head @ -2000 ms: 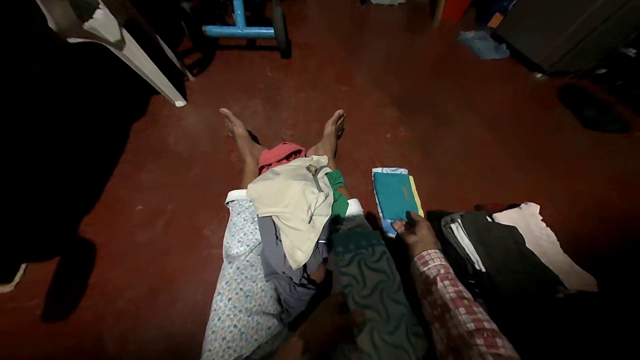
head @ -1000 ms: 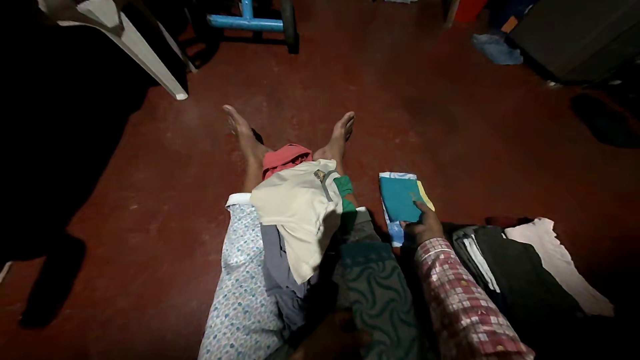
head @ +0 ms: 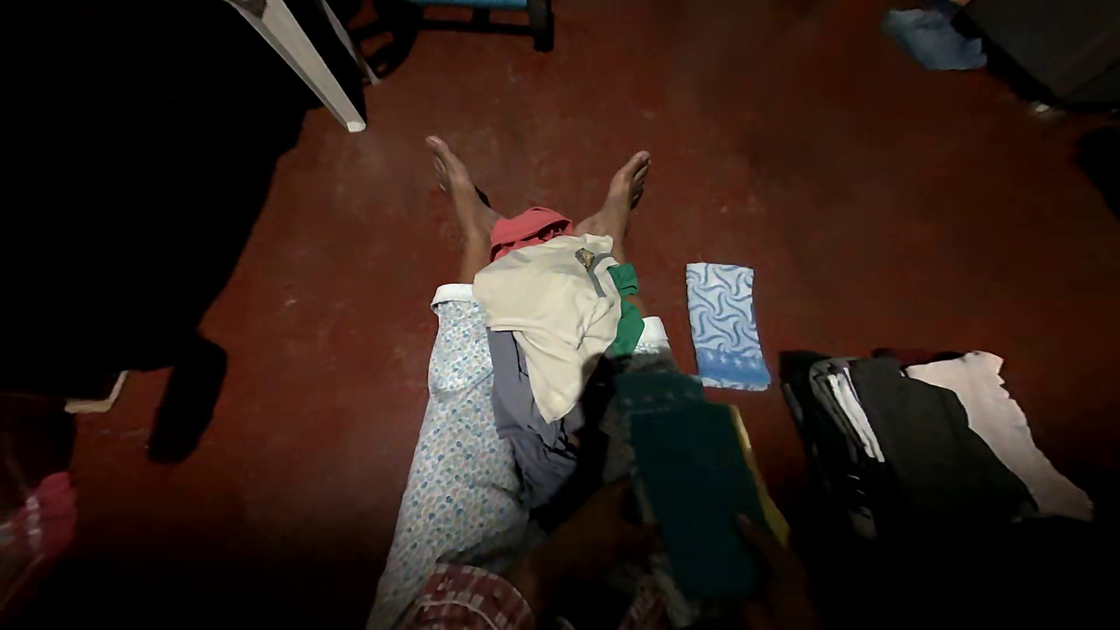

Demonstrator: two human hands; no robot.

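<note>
Over my lap lie a cream garment [head: 556, 306], a grey cloth [head: 534, 437], a coral-red cloth [head: 529, 230] and a green cloth [head: 627, 325]. My right hand [head: 774, 560] grips the right edge of a folded teal cloth [head: 696, 490] with a yellow edge, held over my thigh. In shadow, my left hand [head: 604, 525] is at the left side of the same cloth; its fingers are hard to make out. A folded white and blue patterned cloth [head: 724, 324] lies on the floor to the right of my legs.
Folded dark garments [head: 927, 429] and a pale pink cloth [head: 1006, 429] lie on the floor at the right. A white plastic chair leg [head: 306, 70] stands upper left, near a wheeled blue frame [head: 477, 4]. A bluish cloth [head: 936, 39] lies upper right, beside a dark box-like object [head: 1050, 44].
My right hand has lifted the teal cloth with the yellow edge off the blue patterned cloth and brought it over my lap. The patterned cloth now lies uncovered on the floor.
</note>
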